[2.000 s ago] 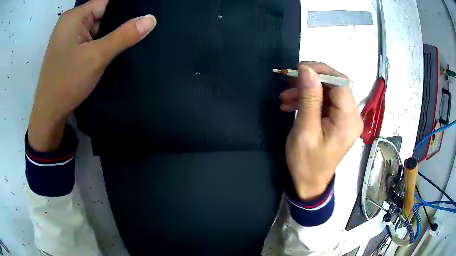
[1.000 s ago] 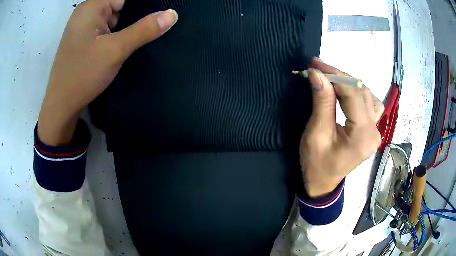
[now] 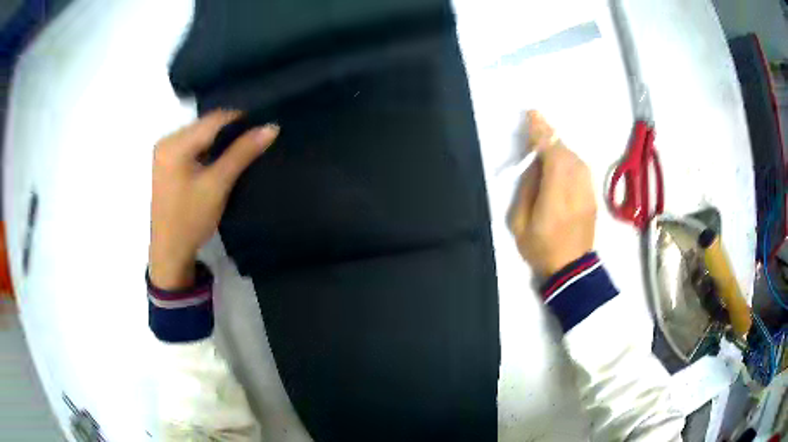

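Observation:
The stack of black fabric panels lies lengthwise in front of me, its upper layers turned back with a crosswise edge above the smoother lower part. A small pale mark shows near its upper middle. My left hand is at the stack's left edge, thumb on top and index finger at the edge, with cloth between them. My right hand is off the cloth, above the white surface to its right. It holds the thin white chalk pencil, which is blurred and points down-left.
Red-handled shears lie at the right, above the steam iron with its wooden handle. A grey strip lies at the upper right. A slim dark item lies at the far left of the white table.
The view has shifted. My right hand has moved off the cloth to the right with the pencil. My left hand has moved lower along the left edge, and another fold shows across the cloth's top.

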